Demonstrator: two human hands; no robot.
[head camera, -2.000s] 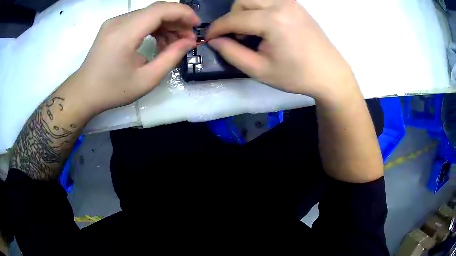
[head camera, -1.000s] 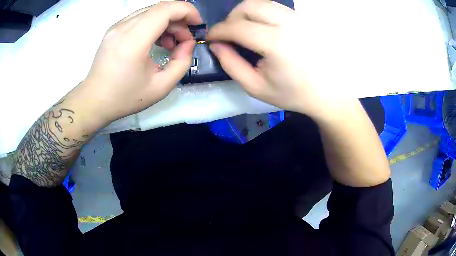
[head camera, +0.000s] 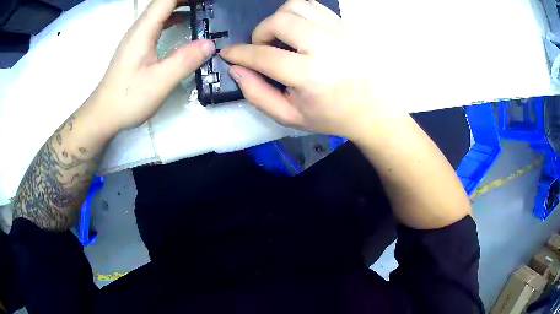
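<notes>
A black half shell (head camera: 236, 30), flat and shiny inside, lies on the white-covered bench, its top cut off by the picture edge. Small clips (head camera: 211, 78) run along its left end. My left hand (head camera: 138, 76) is at that end, its thumb tip on the inner side near the clips and its fingers beyond the outer edge. My right hand (head camera: 307, 76) lies over the shell. Its index fingertip touches the clip area beside my left thumb, and its thumb is apart below. Any tiny part under the fingertips is hidden.
White foam sheet (head camera: 454, 55) covers the bench, with a tape seam at left. Dark objects (head camera: 31, 18) stand at the upper left. Blue bins (head camera: 482, 150) are below the bench edge at right and between my legs. Cardboard boxes (head camera: 519, 291) are on the floor at lower right.
The shell and both hands have shifted left. The thin reddish or yellow piece between my fingertips no longer shows. My right thumb has parted from the index finger, and more of the clip end shows.
</notes>
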